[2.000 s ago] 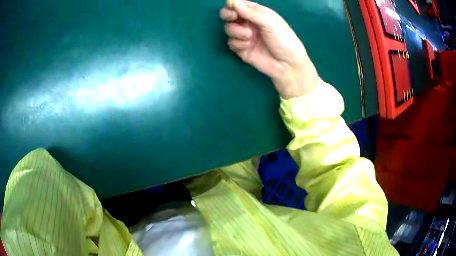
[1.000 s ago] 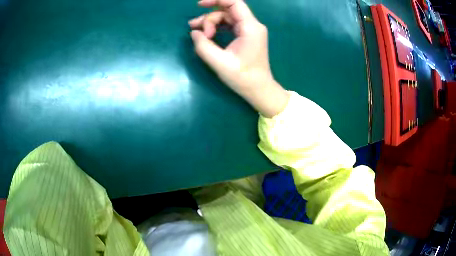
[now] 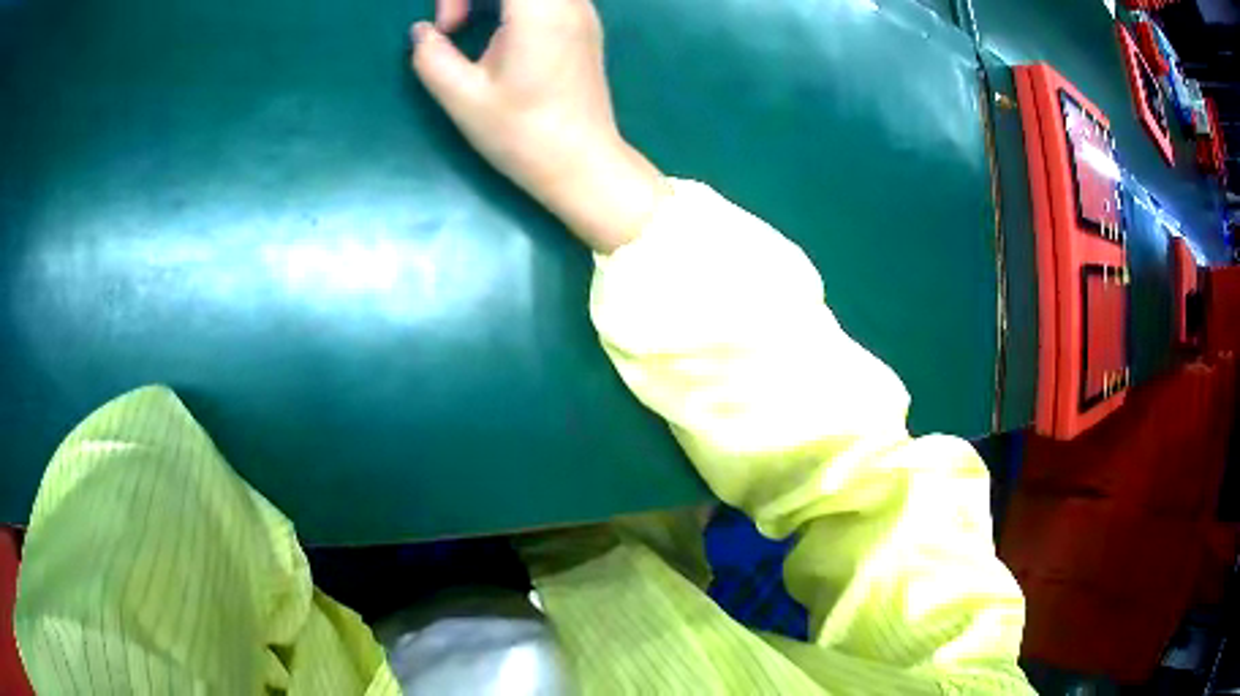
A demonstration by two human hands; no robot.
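The glossy dark green bench top (image 3: pixel 408 449) fills most of the head view in front of me. My right hand (image 3: pixel 537 102) is bare and over the bench top near the upper edge, which cuts off some fingers. Its thumb and a bent finger are apart with a dark gap between them, and I see nothing held. My left hand is not in view; only the yellow-green left sleeve (image 3: pixel 157 544) shows at lower left, bent at the bench's near edge.
A red-orange tray (image 3: pixel 1061 258) with rectangular recesses lies past a seam on the right of the bench. More red-orange trays lie beyond. A red-orange stack (image 3: pixel 1101 530) stands below at right. A blue lattice surface (image 3: pixel 748 571) shows under the bench edge.
My right hand has moved left and up across the bench top to the picture's upper edge, and its fingers have uncurled from a loose fist. The left sleeve has barely moved.
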